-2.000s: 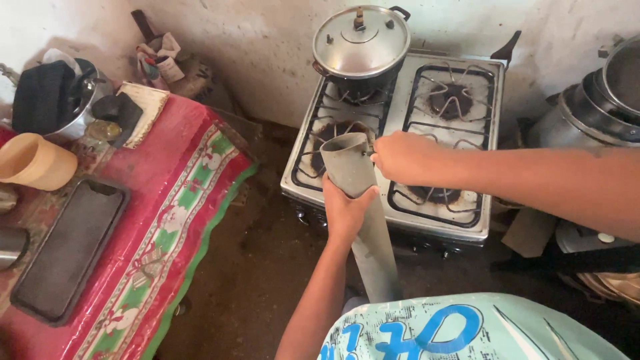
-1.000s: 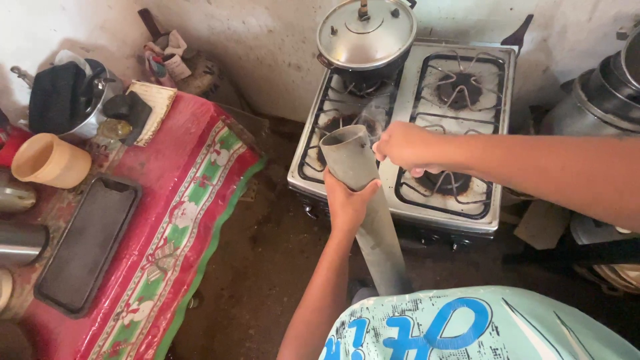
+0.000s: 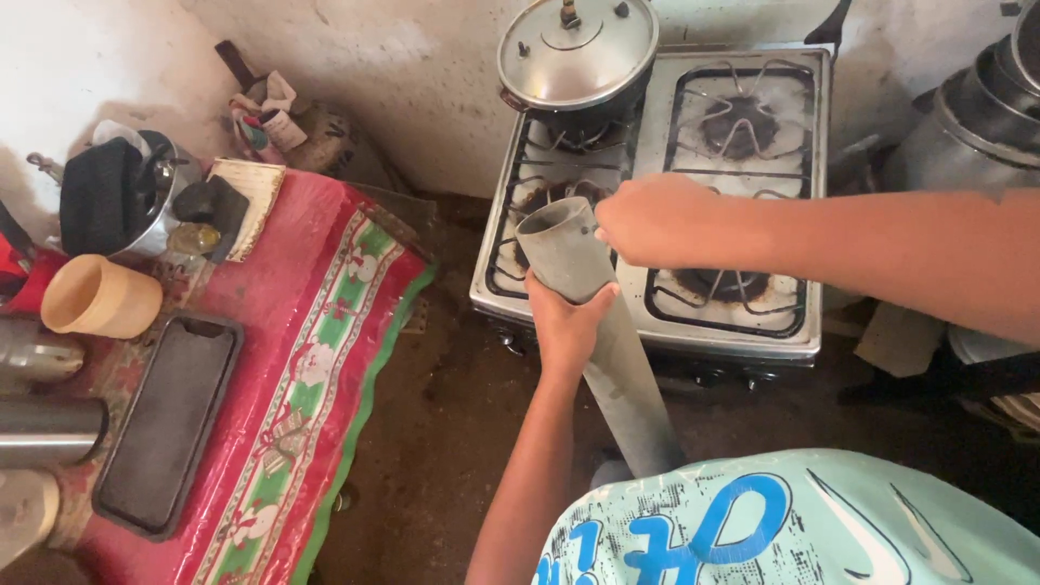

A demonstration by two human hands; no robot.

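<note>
A long grey tube (image 3: 626,382), open at its upper end, slants in front of my body. My left hand (image 3: 569,317) is wrapped around it just below the rim. Beside the rim, on its right, my right hand (image 3: 666,219) has its fingers closed near a small dark hole or mark in the tube wall; whether they pinch something small is hidden. Behind both hands stands a gas stove (image 3: 650,317) with wire burner grates. A lidded metal pot (image 3: 578,57) sits on its back left burner.
At left, a table with a red patterned cloth (image 3: 268,301) holds a dark rectangular pan (image 3: 171,422), a beige plastic cup (image 3: 101,296) and a metal pot (image 3: 175,203) with dark things in it. Stacked large pots (image 3: 967,122) stand right of the stove. A stained wall (image 3: 406,89) rises behind.
My left hand keeps its hold around the upper tube. My right hand stays by the rim, with only a slight shift in its pose.
</note>
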